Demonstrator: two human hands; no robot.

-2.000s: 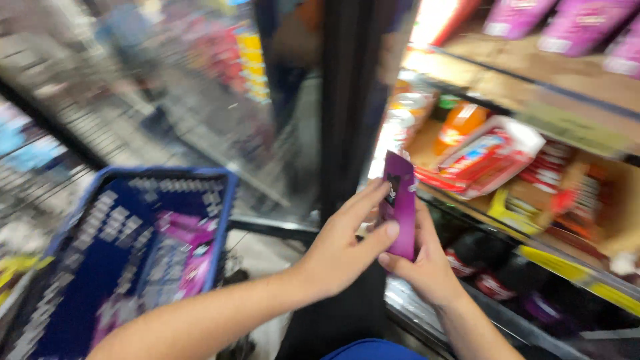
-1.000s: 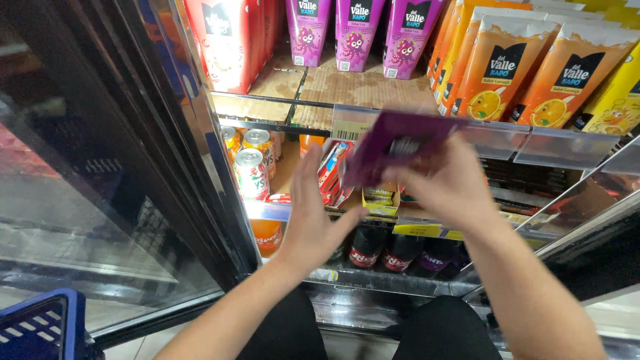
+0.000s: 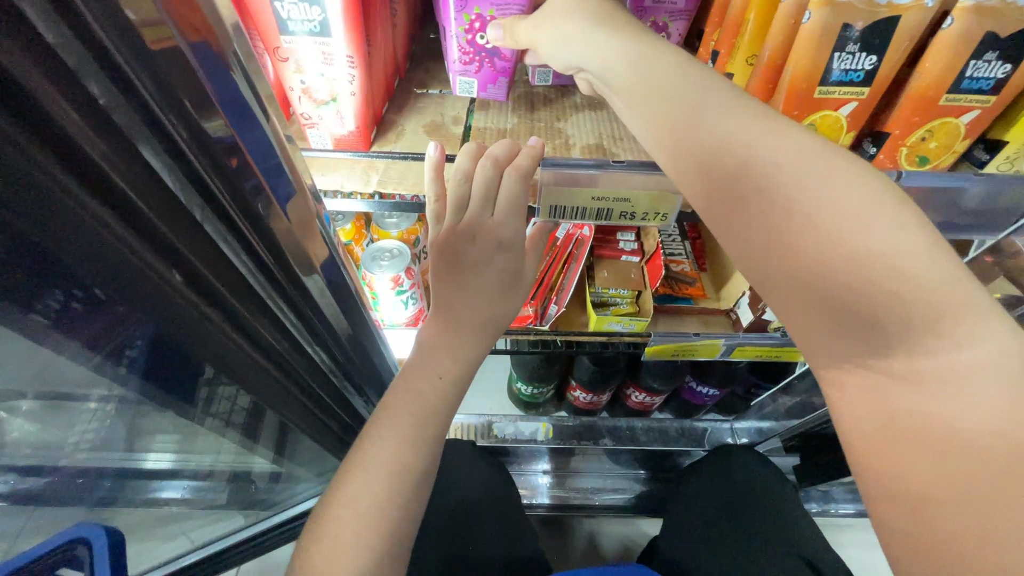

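My right hand [image 3: 568, 40] reaches to the upper cooler shelf, with thumb and fingers at the side of a purple juice carton [image 3: 480, 60] that stands at the shelf's front. Part of a second purple carton [image 3: 552, 76] shows beneath the hand; whether the fingers grip either one is hard to tell. My left hand [image 3: 484, 216] is raised in front of the shelf edge, fingers spread a little and pointing up, with nothing in it. It is just left of the clear price-tag holder [image 3: 610, 196].
Red cartons [image 3: 336, 80] stand left, orange cartons [image 3: 848, 72] right. Below are drink cans [image 3: 392, 280], a yellow candy box [image 3: 620, 300] and dark soda bottles [image 3: 588, 388]. The glass door [image 3: 160, 384] is at the left, a blue basket [image 3: 88, 544] at bottom left.
A second ago my right hand held a purple carton lower, before the shelf edge; now it is up among the purple cartons. Two seconds ago both hands held a purple carton near the door.
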